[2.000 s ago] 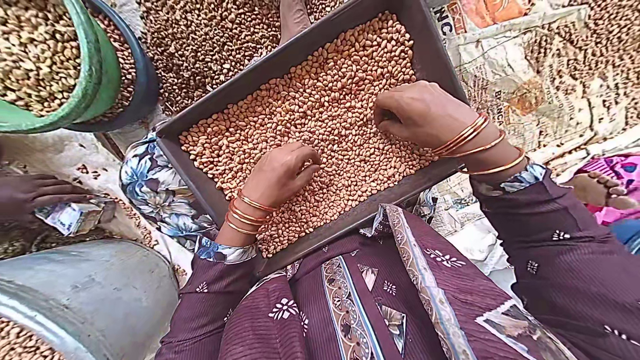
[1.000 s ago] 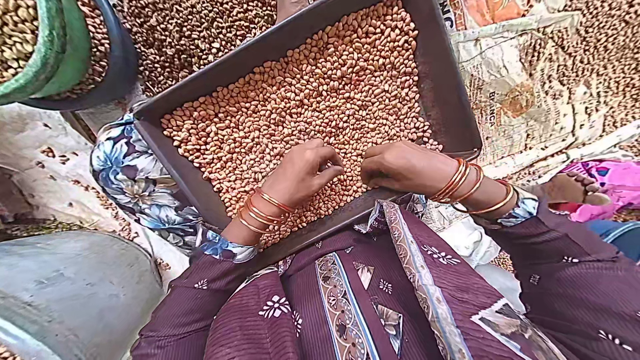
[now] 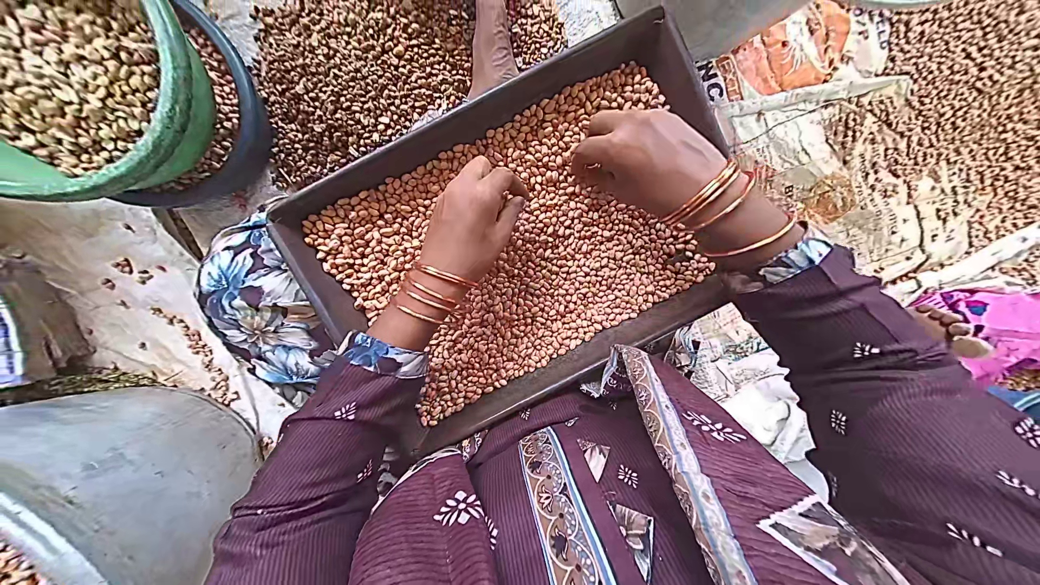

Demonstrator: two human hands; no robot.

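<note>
A dark rectangular tray rests tilted across my lap, filled with a layer of reddish-brown nuts or seeds. My left hand is over the left middle of the layer, its fingers curled with the fingertips close together. Toward the tray's upper right, my right hand bends its fingers down at the nuts. Whether either hand pinches a nut cannot be told, as the fingertips are partly hidden. Bangles circle both wrists.
Green and dark blue tubs of nuts stand at upper left. A metal container is at lower left. More nuts lie spread beyond the tray, near a bare foot, and on sacking at right.
My hands were close together near the tray's lower middle one second ago. They are now farther apart and higher over the nuts, the right one toward the upper right.
</note>
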